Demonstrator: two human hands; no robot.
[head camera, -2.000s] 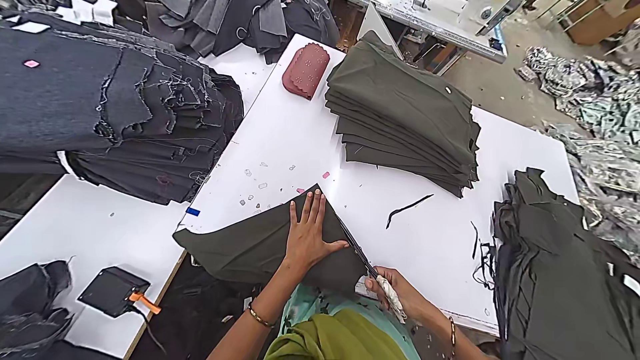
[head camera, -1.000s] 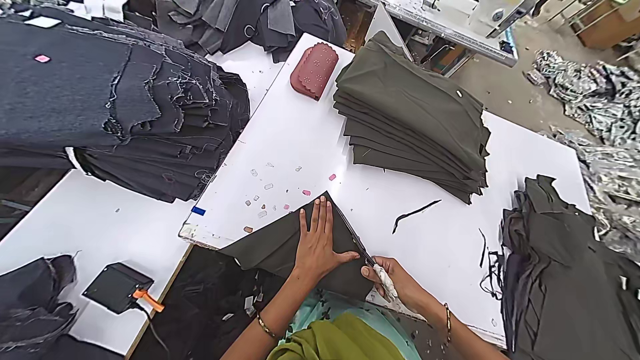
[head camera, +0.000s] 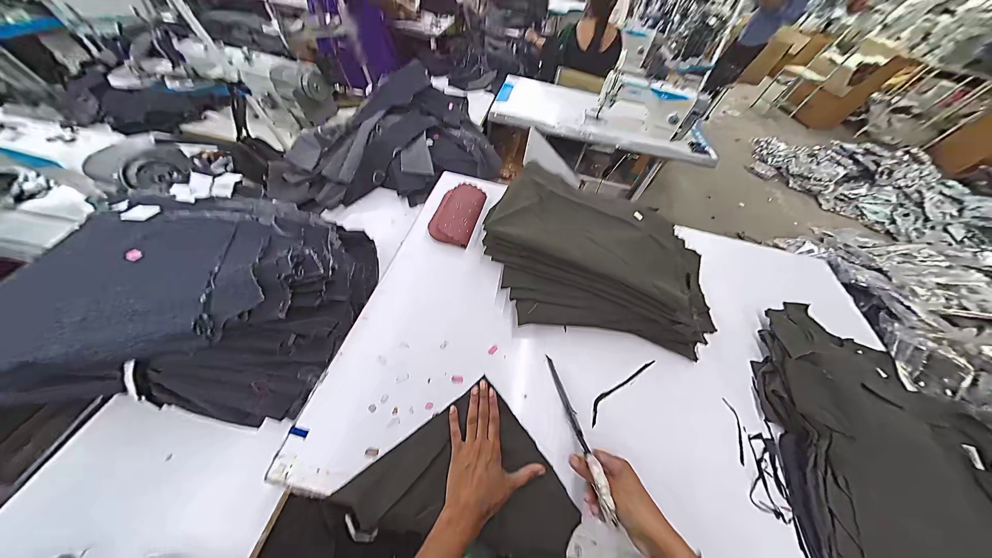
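My left hand (head camera: 478, 465) lies flat with fingers spread on a dark olive fabric piece (head camera: 403, 484), whose pointed corner faces away from me. My right hand (head camera: 624, 496) grips scissors (head camera: 574, 418) with wrapped, pale handles; their blades point away, over the white table to the right of the cloth, and look closed. A thin dark fabric strip (head camera: 620, 387) lies beyond the blades. Farther off sits a stack of olive fabric pieces (head camera: 597, 256), with a dark red case (head camera: 458, 215) at its left.
A heap of dark olive cloth (head camera: 883, 442) covers the right side, loose trimmings (head camera: 763, 480) beside it. Navy fabric piles (head camera: 170, 287) stand left. Small pink and grey bits dot the white table (head camera: 434, 310). Beyond are a sewing machine table (head camera: 573, 112) and a seated person (head camera: 589, 46).
The scissors in my right hand have come away from the cloth's edge and now point forward over bare tabletop. My left hand stays flat on the cloth. The view has tilted up.
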